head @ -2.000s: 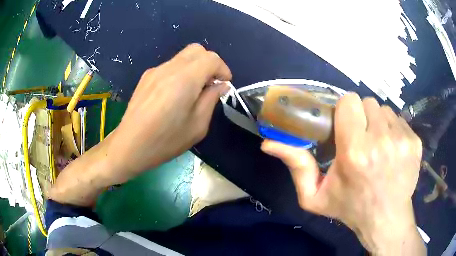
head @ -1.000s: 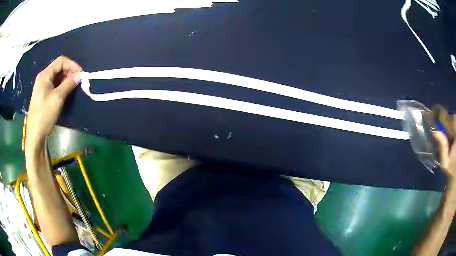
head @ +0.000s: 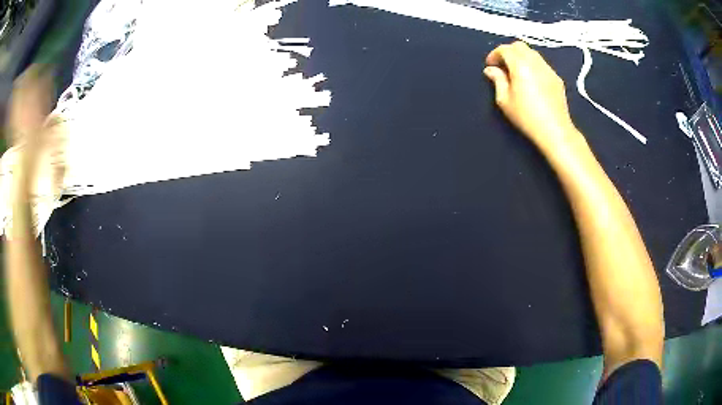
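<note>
A broad pile of white fabric strips (head: 182, 103) lies at the left of the dark board, its stepped ends facing right. My left hand (head: 33, 107) is blurred at the far left edge, over the pile's left end; its grip cannot be told. My right hand (head: 526, 87) is just below a thinner bundle of white strips (head: 546, 32) at the upper right. Its fingers are curled, with a small gap between thumb and forefinger, and nothing shows in them. One loose strip (head: 590, 87) trails down from the bundle. The steam iron (head: 695, 257) stands at the right edge, partly cut off.
The dark ironing board (head: 380, 237) has a curved front edge and bits of lint. A pale sheet (head: 712, 304) is under the iron. A clear-framed object (head: 707, 138) lies above it. Crinkled clear plastic (head: 107, 39) is at the upper left. A yellow frame (head: 131, 372) stands below left.
The iron has left my right hand and is at the right edge. The long strip loop is gone from the board's middle. My right hand has moved up and inward, my left hand farther left.
</note>
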